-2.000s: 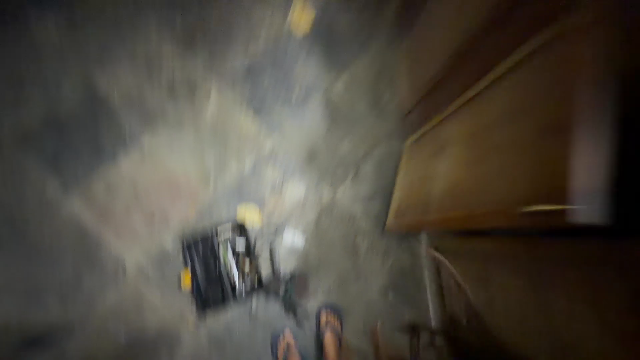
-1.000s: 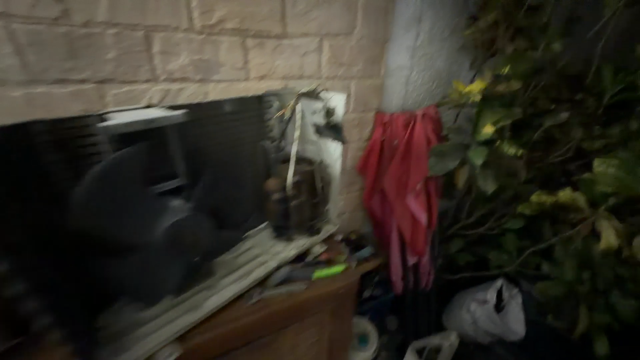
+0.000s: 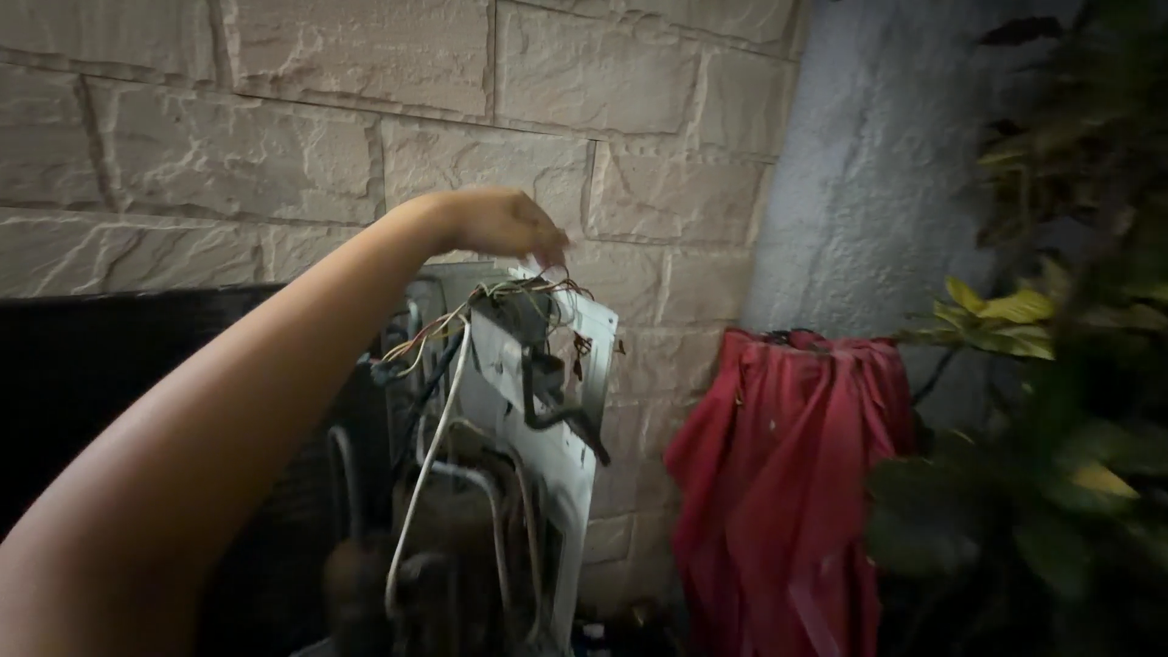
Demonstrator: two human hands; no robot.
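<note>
My left hand [image 3: 516, 228] reaches in from the left with its fingers bent down at the top edge of a white metal side panel [image 3: 593, 328] of an opened air conditioner outdoor unit. The fingertips are close to a bundle of loose thin wires [image 3: 511, 290]; whether they grip the panel or a wire cannot be told. Below the wires, a grey electrical box [image 3: 502, 351] is fixed by the panel, with a thick black cable [image 3: 547, 418] hanging from it. A white cable [image 3: 429, 465] runs down in front of bent copper pipes [image 3: 497, 493]. My right hand is out of view.
Behind the unit stands a stone-block wall [image 3: 365, 82], and right of it a grey rough pillar [image 3: 867, 182]. A red folded cloth [image 3: 794, 474], gathered at its top, stands right of the panel. Leafy branches [image 3: 1004, 310] fill the right side. The black coil [image 3: 119, 365] is at left.
The view has swung up from the floor to the unit and then closer to its wired end. My left hand, not seen in the earlier frames, is now at the panel's top.
</note>
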